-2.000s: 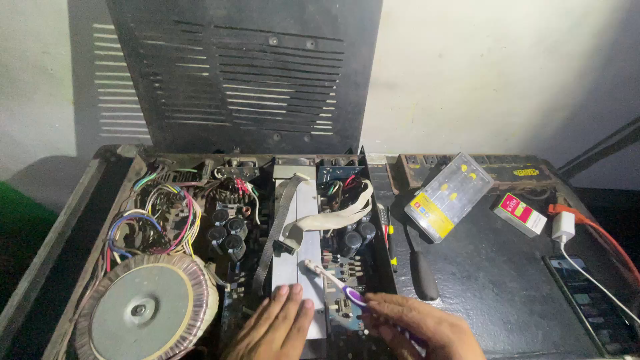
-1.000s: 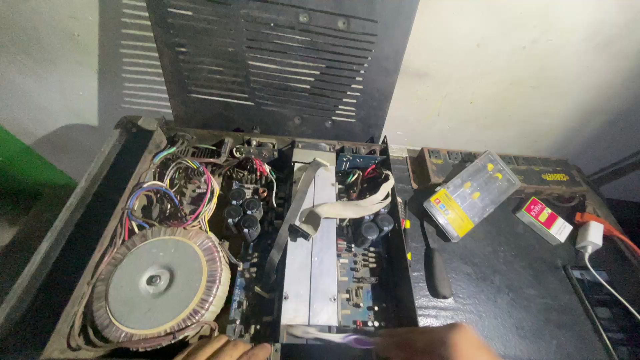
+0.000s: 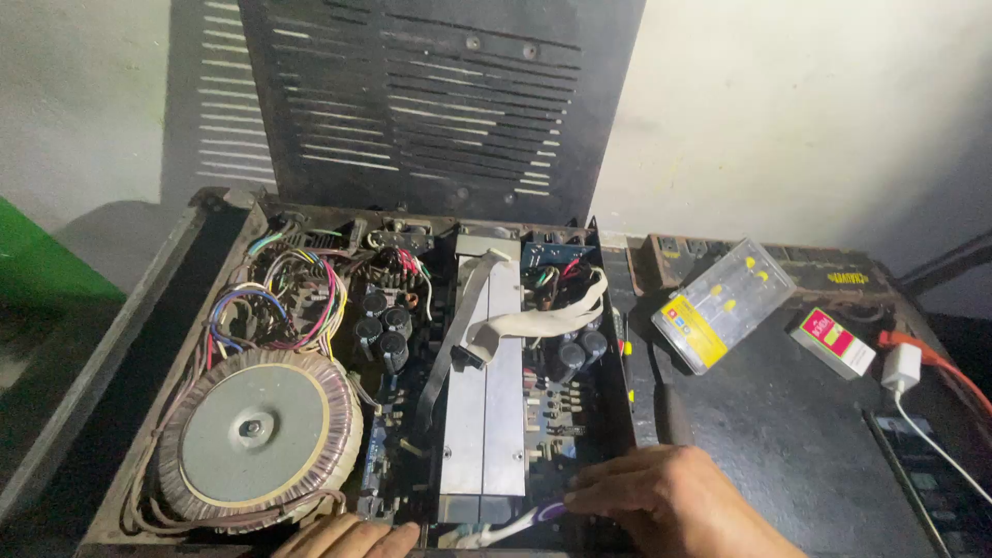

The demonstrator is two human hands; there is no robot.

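My right hand grips a white and purple toothbrush, whose bristle end lies at the near end of the long metal heat sink. At the bottom edge my left hand rests on the near rim of an opened amplifier chassis, its fingers close together and partly cut off by the frame. Inside the chassis, a large toroidal transformer sits at the left, with coloured wires behind it. A grey ribbon cable lies across the heat sink, and black capacitors stand on both sides of it.
A slotted metal cover stands upright behind the chassis. To the right lie a clear plastic case, a small white and pink box, a white charger plug with its cable, a phone and a dark-handled tool.
Two seconds ago my left hand lay flat on the heat sink and the toothbrush head was beside it; both hands and the brush are now at the chassis's near edge.
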